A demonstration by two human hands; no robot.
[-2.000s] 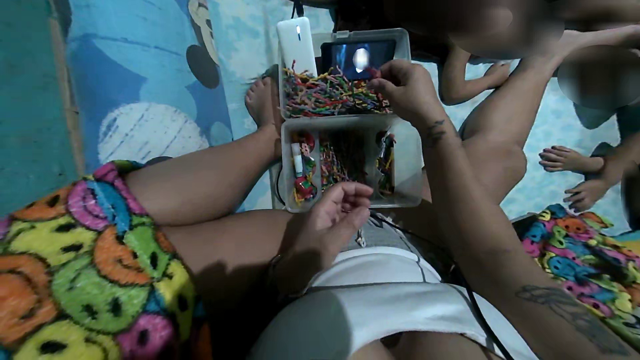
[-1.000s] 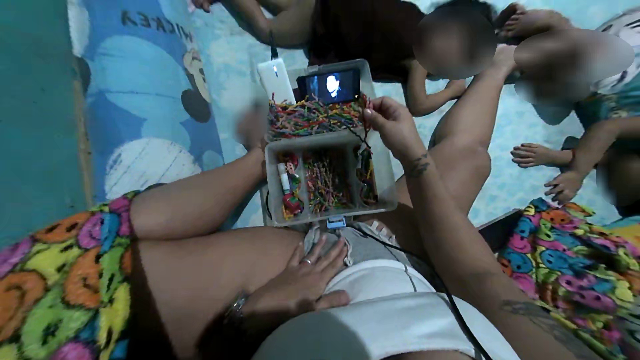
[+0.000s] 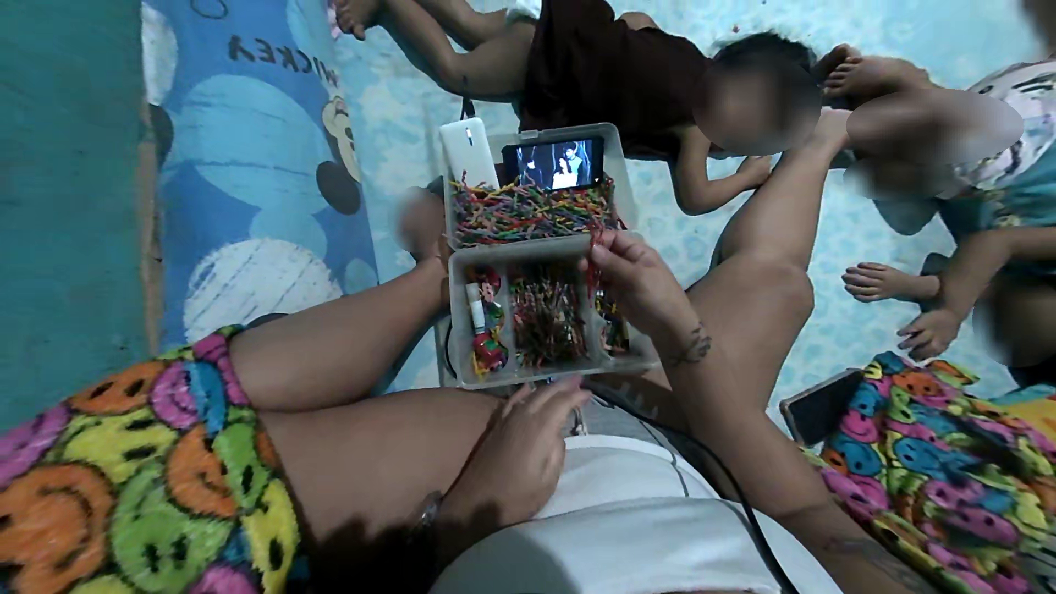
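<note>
My right hand (image 3: 631, 276) pinches a thin red twisted piece (image 3: 595, 256) above the right side of an open plastic box (image 3: 459, 363). My left hand (image 3: 536, 450), with nothing visible in it, rests at my lap just below the box, fingers extended. In the box's upper part lies a loose heap of colourful twisted pieces (image 3: 528, 213). Its lower part has compartments: dark red and green twisted pieces (image 3: 549, 322) in the middle, a small white tube (image 3: 476, 308) with colourful bits on the left, and more bits on the right.
A lit phone (image 3: 554, 163) and a white device (image 3: 469, 153) lean in the box's upper part. A black cable (image 3: 742, 495) crosses my lap. Two other people are on the floor beyond and to the right. A dark phone (image 3: 821, 406) lies beside a smiley-patterned cloth (image 3: 932, 462).
My right hand has come from the upper heap down over the lower part with the red piece. My left hand has moved from my lower belly up towards the box's near edge.
</note>
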